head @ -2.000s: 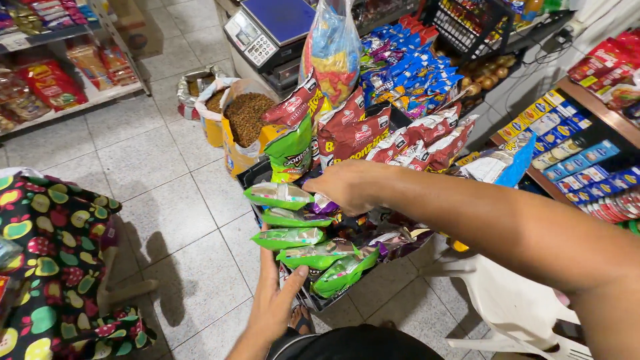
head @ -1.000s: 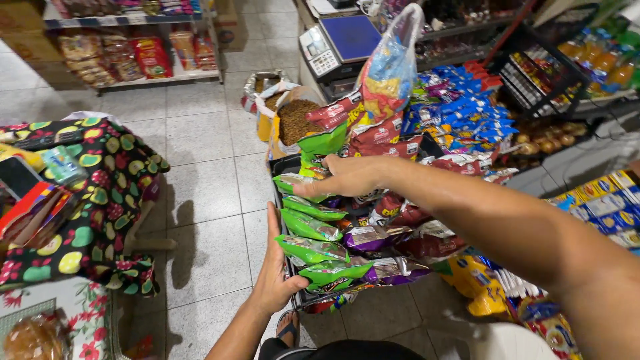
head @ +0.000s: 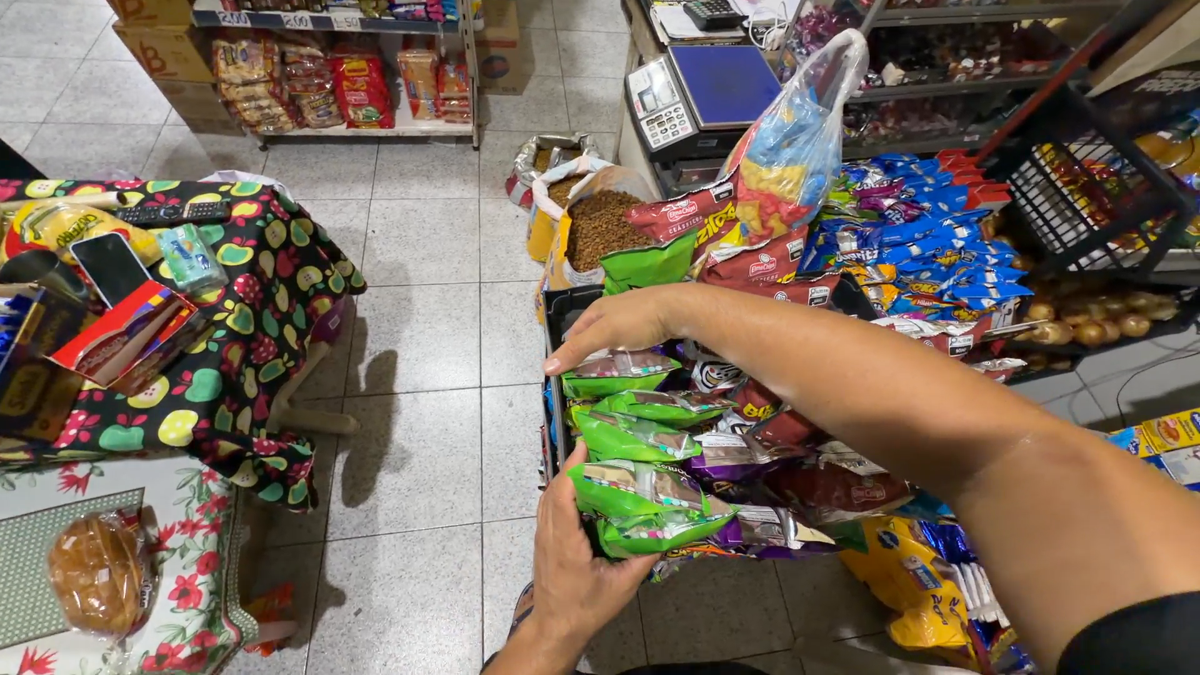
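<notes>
Several green snack bags (head: 637, 436) stand in a column along the left side of a black crate (head: 555, 328). My left hand (head: 586, 562) rests at the crate's near left corner, fingers spread against the nearest green bags. Across the crate reaches my right arm, and my right hand (head: 623, 323) lies over its left rim, just beyond the farthest bags of that column; its fingertips point left and its underside is hidden. Purple bags (head: 741, 455) and dark red bags (head: 844, 483) fill the middle. A tied clear plastic bag (head: 787, 141) of blue and yellow packets sits at the back.
Open sacks of brown pellets (head: 605, 225) stand behind the crate. A scale (head: 722, 84) is on the counter. At left are a table with a fruit-print cloth (head: 253, 309) and a flowered cloth (head: 187, 581) bearing bread (head: 98, 572). Yellow packs (head: 909, 581) lie at lower right.
My right hand has moved from above the green bags to the crate's left rim. My left hand stays by the nearest green bags. The view has swung left, showing more of the tables.
</notes>
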